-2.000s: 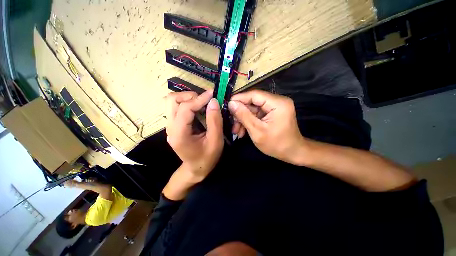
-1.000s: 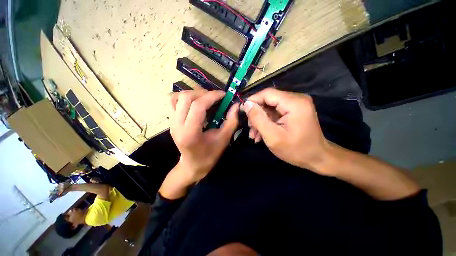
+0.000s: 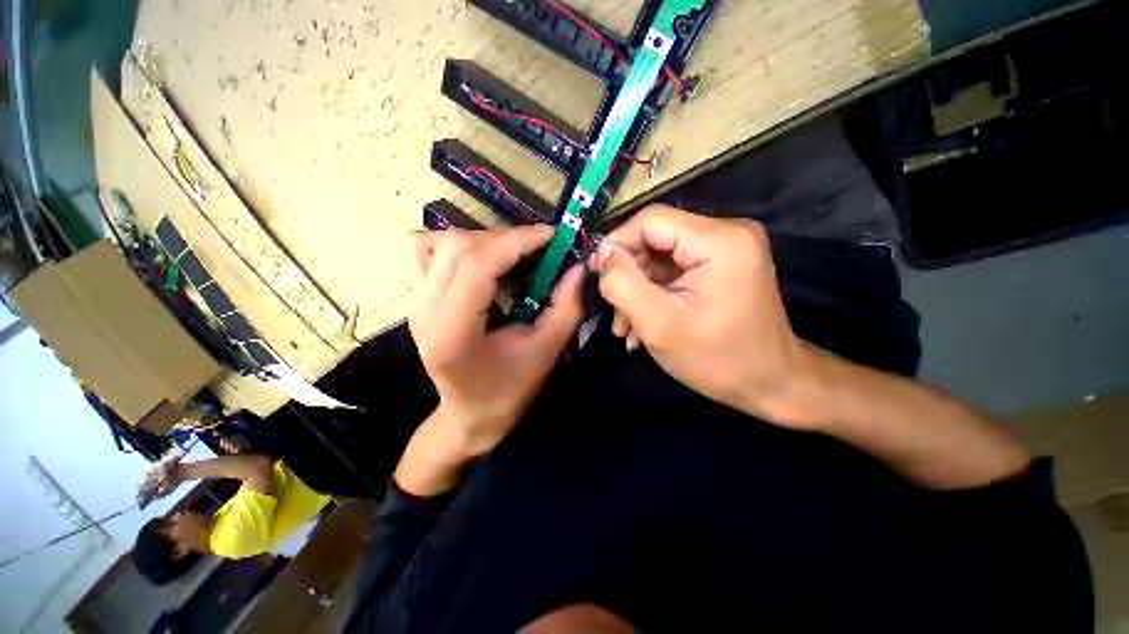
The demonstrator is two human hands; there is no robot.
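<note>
A long green circuit board [image 3: 610, 134] lies in a black comb-shaped housing [image 3: 514, 118], slanting from top right down to my hands. Several arms with red and black lead wires point to the upper left. My left hand [image 3: 485, 316] grips the near end of the board and housing between thumb and fingers. My right hand [image 3: 700, 303] pinches a lead wire [image 3: 589, 238] at the board's right edge; the plug at its tip is hidden by the fingers. Two other wire ends [image 3: 648, 164] stick out past the right edge, farther up.
The work lies on a brown cardboard sheet [image 3: 334, 161] strewn with tiny dark specks. At the left are a row of black rectangles [image 3: 198, 279] and a cardboard box [image 3: 112, 328]. A person in yellow [image 3: 266, 514] is at lower left. A black bin [image 3: 1015, 149] is at right.
Since two seconds ago the board and housing have moved toward me and tilted further right. My right hand has shifted slightly right and now pinches a wire beside the board.
</note>
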